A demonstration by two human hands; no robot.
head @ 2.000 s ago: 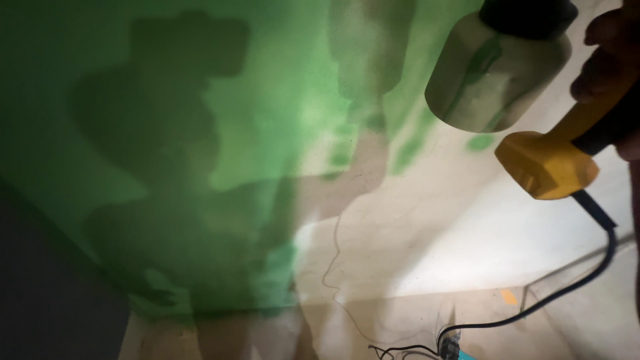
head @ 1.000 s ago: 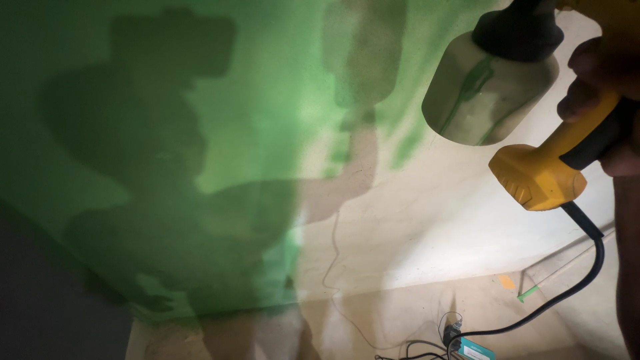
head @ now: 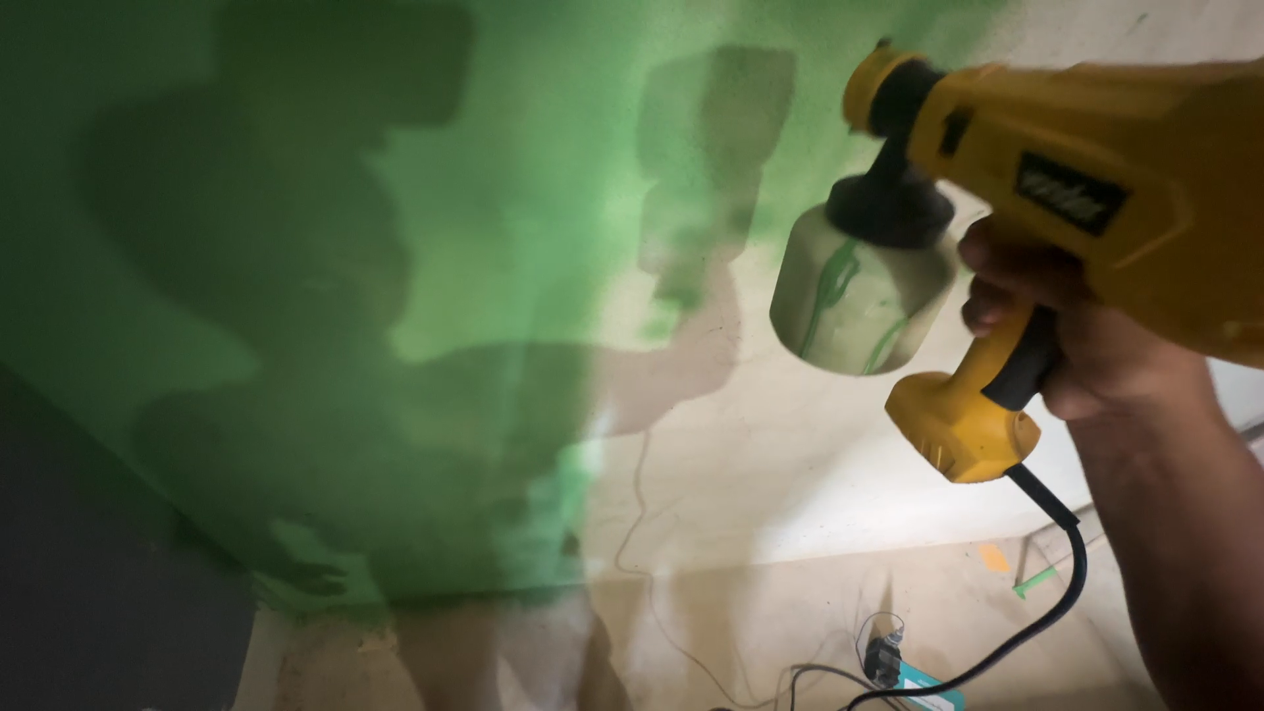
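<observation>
My right hand [head: 1096, 346] is closed around the black-and-yellow handle of an electric paint sprayer [head: 1066, 168] at the upper right. The sprayer's nozzle points left, toward a wall [head: 474, 296] painted green on the left and pale on the right. Below the nozzle hangs a translucent paint cup [head: 859, 296] with green streaks on it. A black power cord [head: 1076, 563] runs from the base of the handle down to the floor. My left hand is out of view.
On the floor lie a black plug connection [head: 882, 660], a teal-and-white object [head: 928, 688], loose cable and an orange scrap [head: 994, 558]. A dark surface [head: 89, 553] stands at the lower left. Shadows of a person and the sprayer fall across the wall.
The sprayer in my right hand has come lower and farther into view, so its body and nozzle now show. Green now covers more of the wall near the top.
</observation>
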